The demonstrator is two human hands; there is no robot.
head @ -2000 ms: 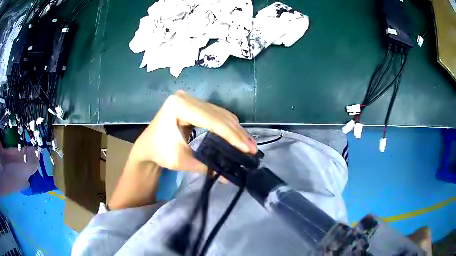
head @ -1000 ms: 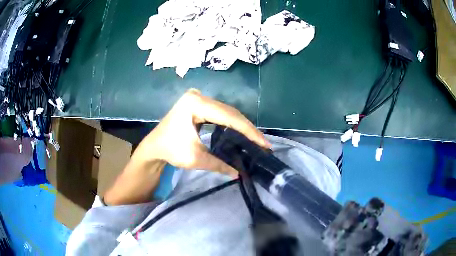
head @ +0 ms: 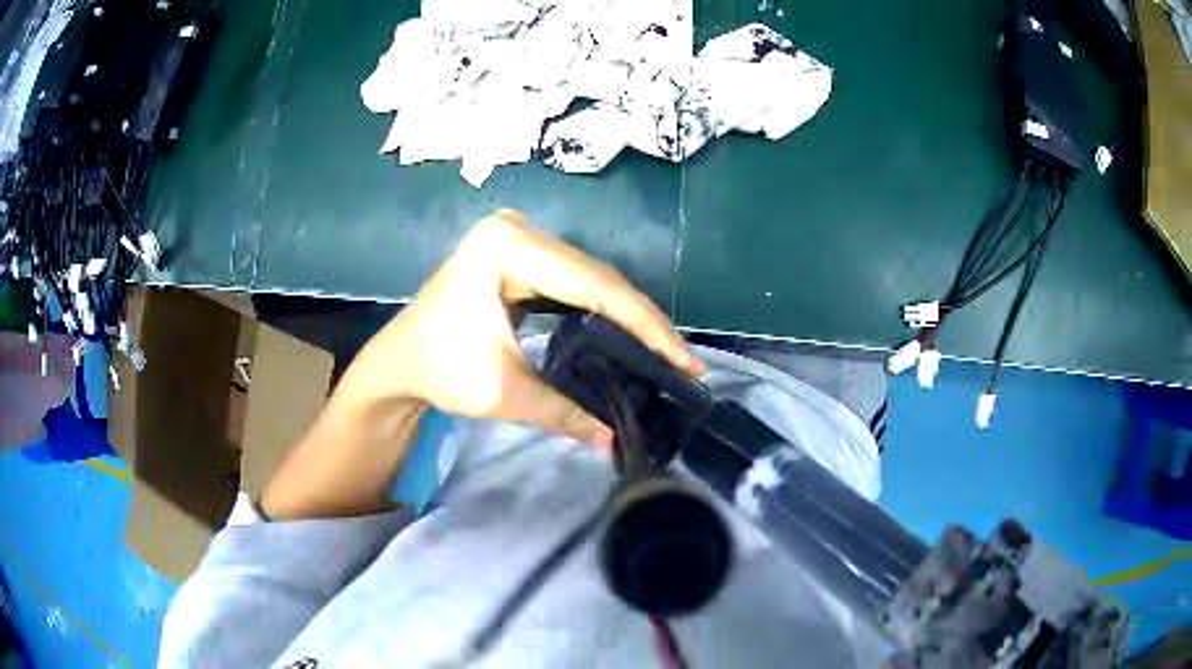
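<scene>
My left hand (head: 484,340) is closed around a black controller box (head: 614,373), fingers on top and thumb below. The sealant gun (head: 1007,608) comes in from the lower right. Its dark cartridge (head: 837,523) has a pale band, and its front end meets the cable end of the box; the nozzle tip cannot be made out. A round black connector (head: 664,546) hangs on a cable close to the camera and covers part of the box's cable end. My right hand is not visible; the gun's rear is cut off near the lower right.
Crumpled white rags (head: 549,85) with black stains lie on the green bench (head: 797,248). A black box (head: 1046,105) with leads over the bench edge is at right, beside cardboard (head: 1167,144). Piled boxes (head: 98,118) are at left, above an open carton (head: 281,405).
The gun and box have shifted slightly right since the first frame. The round black connector has swung up in front of the box's cables, and the lead with a white plug at lower left has moved.
</scene>
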